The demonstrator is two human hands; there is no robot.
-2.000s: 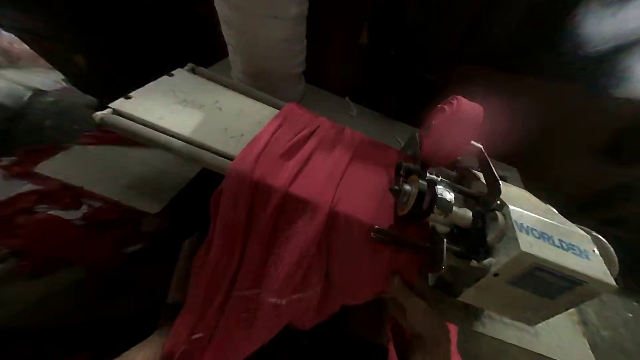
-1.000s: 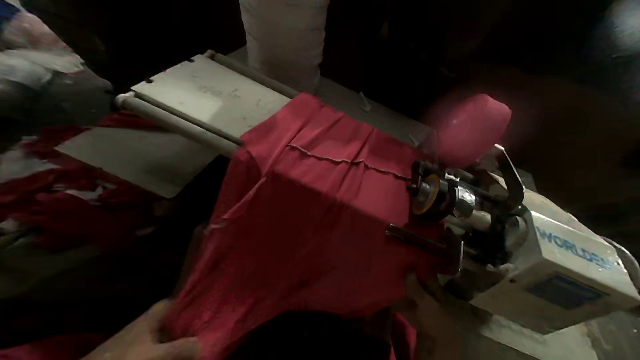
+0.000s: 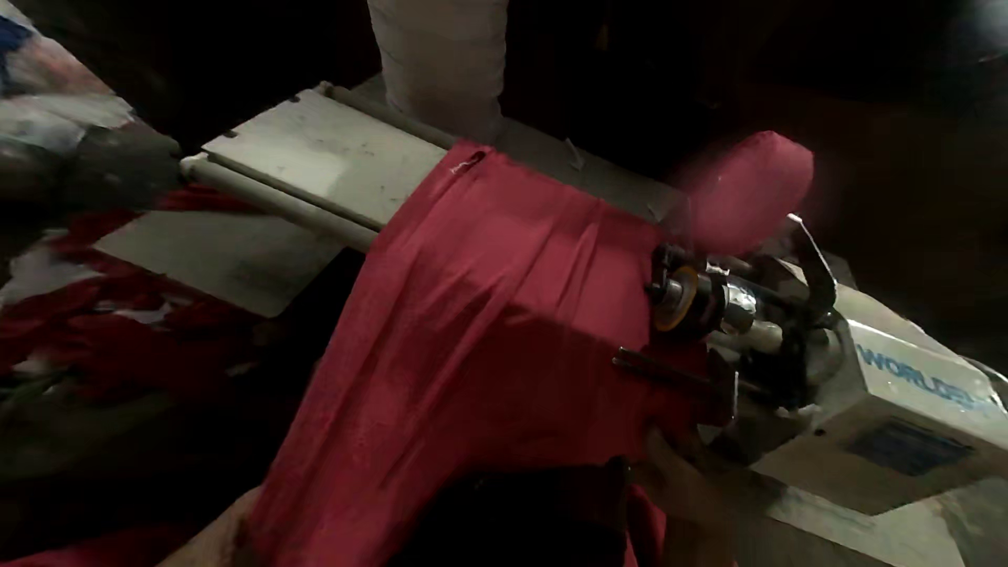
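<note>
Red knit fabric (image 3: 504,315) is stretched over two rollers and runs at its right edge under the head of a Worlden machine (image 3: 906,394), beside a black wheel with a yellow ring (image 3: 677,299). At the bottom left, my left hand (image 3: 224,531) grips the fabric's lower left edge; its fingers are mostly hidden by the cloth. My right hand (image 3: 681,488) is at the fabric's lower right edge, just below the machine's metal guide (image 3: 669,374). It is dark and blurred, and its fingers cannot be made out. A blurred pink shape (image 3: 752,193) stands behind the machine head.
A pale flat plate (image 3: 339,153) lies between a near roller (image 3: 276,197) and a far one, left of the fabric. Behind it stands a white wrapped column (image 3: 445,63). Red and white scraps (image 3: 126,346) lie at left around a pale board (image 3: 228,252).
The fabric has shifted round on the rollers: the seam line seen across it one second ago no longer shows there, and a short seam end is now at its upper left corner.
</note>
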